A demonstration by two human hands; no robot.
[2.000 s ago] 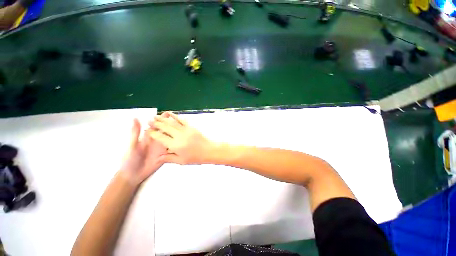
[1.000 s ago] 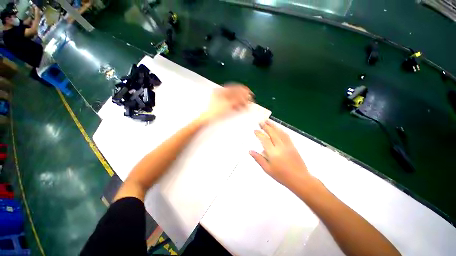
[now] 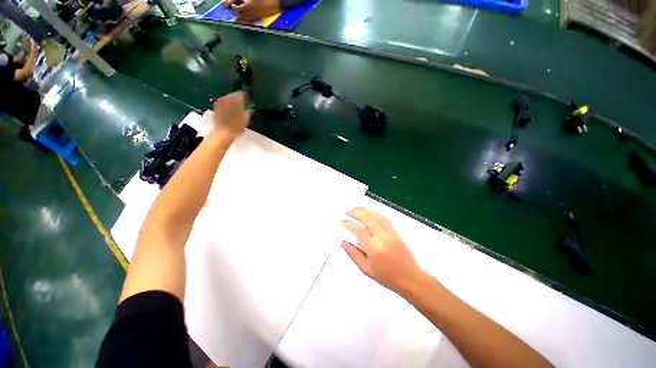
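Note:
My left hand (image 3: 231, 115) is stretched out over the near edge of the green belt, at the far left end of the white sheet (image 3: 288, 180). Its fingertips are hidden, so I cannot tell if it holds anything. A pile of black housings (image 3: 170, 152) lies just left of and below it. A dark unit with yellow (image 3: 242, 68) lies on the belt beyond it. My right hand (image 3: 379, 248) is palm down over the sheet, fingers apart, and looks empty.
The green conveyor belt (image 3: 431, 158) carries several black corded units, one with yellow and silvery parts (image 3: 507, 176). Another person's hand (image 3: 252, 8) is beyond the belt. A seated person (image 3: 18, 90) and blue stool (image 3: 59, 140) are at the far left.
My view first swung left, bringing the whole pile into sight. My hands came apart: my left hand moved out to the belt edge beside the pile, while my right stayed over the sheet.

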